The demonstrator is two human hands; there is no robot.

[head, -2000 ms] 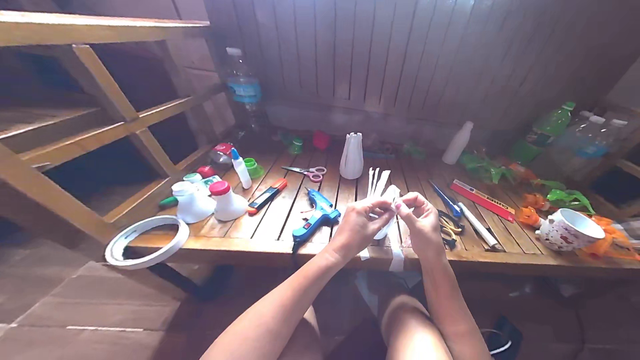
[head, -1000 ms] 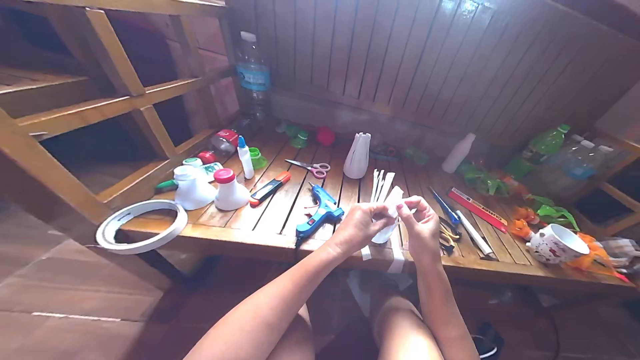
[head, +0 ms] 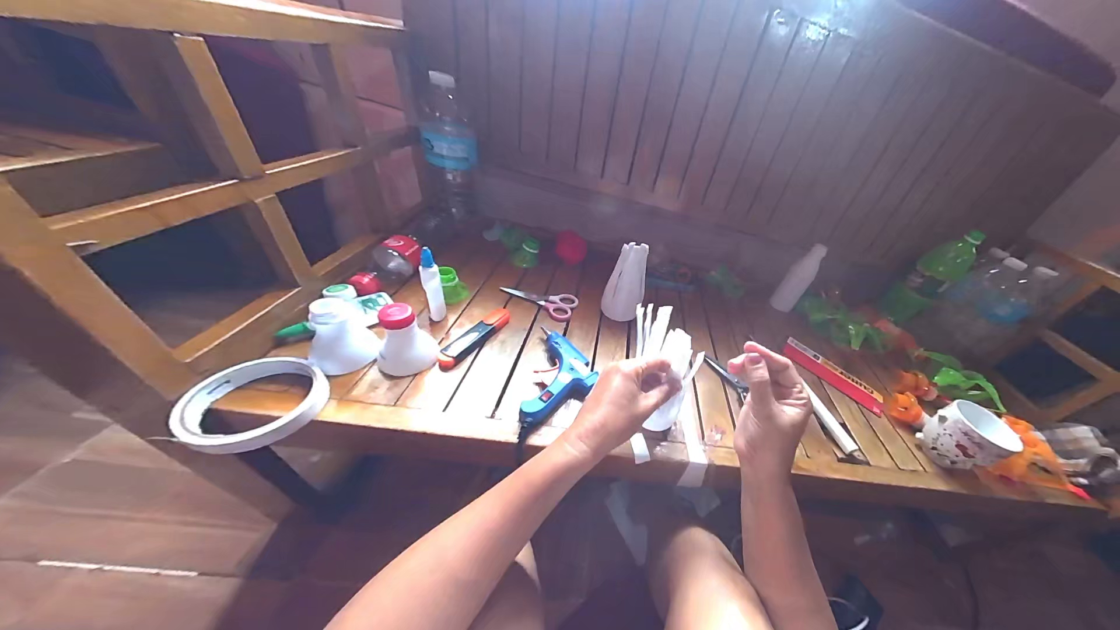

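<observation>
My left hand (head: 626, 398) grips the side of a white bottle piece cut into upright strips (head: 672, 350), at the front edge of the wooden bench. To its right my right hand (head: 772, 398) is raised apart from the piece, thumb and fingertips brought together; whether something thin is between them I cannot tell. Strips of white tape (head: 693, 451) hang from the bench edge below the piece. A blue hot glue gun (head: 560, 378) lies just left of my left hand. Behind stands another white slit bottle piece (head: 625, 284). Scissors with pink-and-white handles (head: 549, 304) lie farther left.
A tape roll (head: 249, 404) overhangs the front left edge, near white bottle tops (head: 341, 339), a glue bottle (head: 432, 284) and an orange-black cutter (head: 473, 339). On the right are a red box (head: 833, 376), a floral cup (head: 969, 434) and green plastic bottles (head: 941, 262).
My right hand has moved right, away from the white cut piece and my left hand, which were together before. My left hand stays at the piece.
</observation>
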